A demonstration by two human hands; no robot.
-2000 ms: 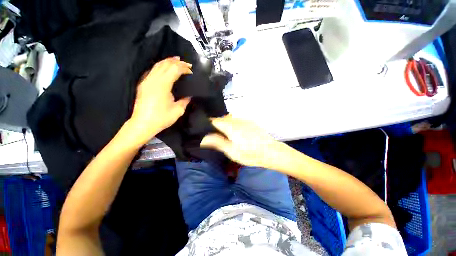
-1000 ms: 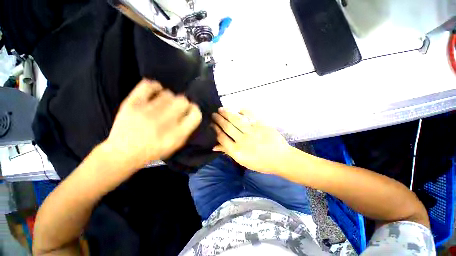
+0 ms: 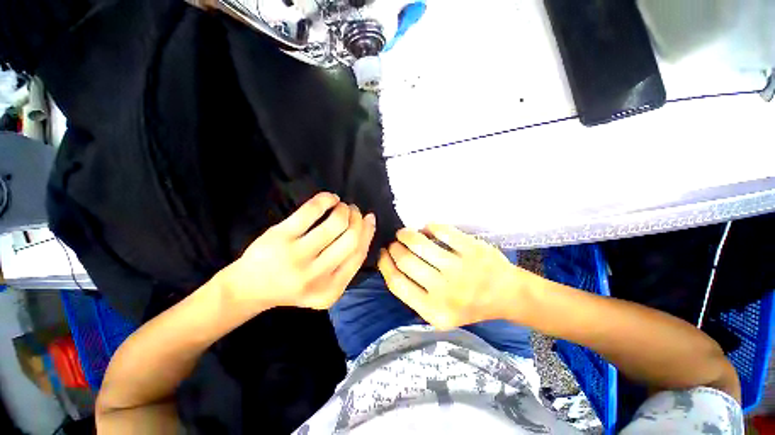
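Note:
A large black garment (image 3: 195, 127) lies heaped left of the needle and hangs over the table's front edge. Its right edge runs from the presser foot area (image 3: 361, 51) down to my hands. My left hand (image 3: 310, 255) rests on the garment near the table edge, fingers bent, pinching the cloth. My right hand (image 3: 450, 276) is close beside it at the right, fingertips on the garment's lower right edge, holding it. The fingertips of both hands nearly meet. The cloth under the fingers is partly hidden.
A smartphone (image 3: 608, 64) lies on the white table (image 3: 476, 187) right of the needle. A blue scrap (image 3: 406, 24) is beside the presser foot. A grey machine part (image 3: 25, 178) is at the left. Blue crates (image 3: 586, 340) stand under the table, with a white cord (image 3: 715, 268) at the right.
The view has moved closer to the table. My left hand has gone from a raised, curled pose to pinching the cloth near my right hand. Both hands are now lower at the cloth's edge.

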